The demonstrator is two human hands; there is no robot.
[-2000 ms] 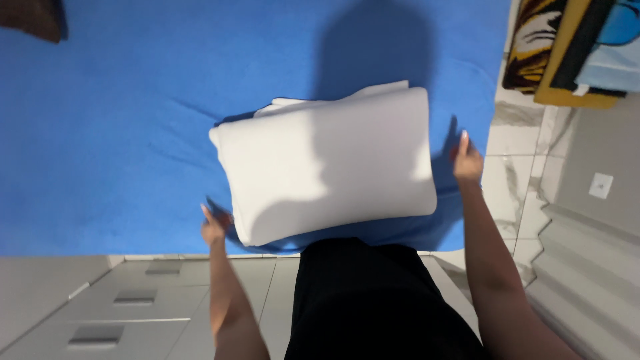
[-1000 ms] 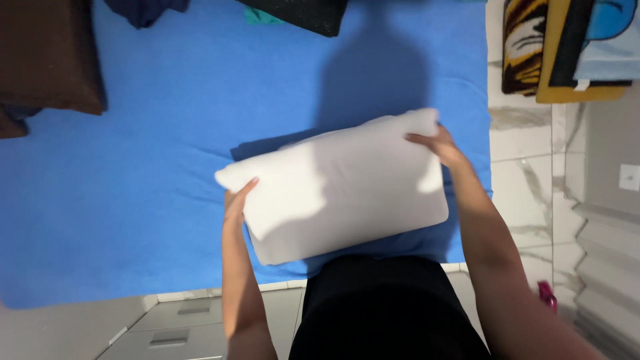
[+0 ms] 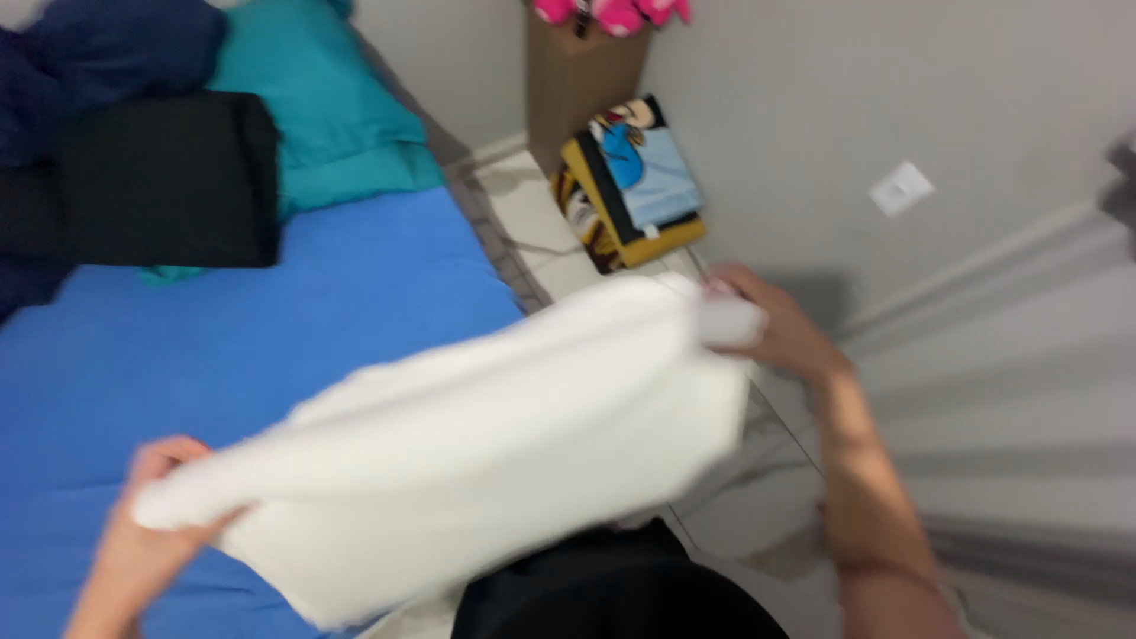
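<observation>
A folded white cloth [image 3: 497,453], thick and slightly blurred, hangs between my two hands in front of my body. My left hand [image 3: 164,506] grips its left upper corner, over the blue sheet [image 3: 355,293] of the bed. At the opposite upper corner my right hand [image 3: 763,319] is closed on the cloth, beyond the bed's edge and above the tiled floor. The cloth's lower side droops near my dark clothing and hides part of the bed's edge.
Dark folded fabric [image 3: 169,182] and a teal pillow [image 3: 328,115] lie on the bed's far part. Several folded printed textiles [image 3: 639,182] are stacked by the wall, beside a brown box-like stand [image 3: 581,71] with pink plush items [image 3: 612,13]. Pale tiles [image 3: 754,506] run along the bed.
The white cloth lay on the blue sheet with my hands apart from it, then both hands took its upper corners; now it is lifted. The view has turned toward the wall.
</observation>
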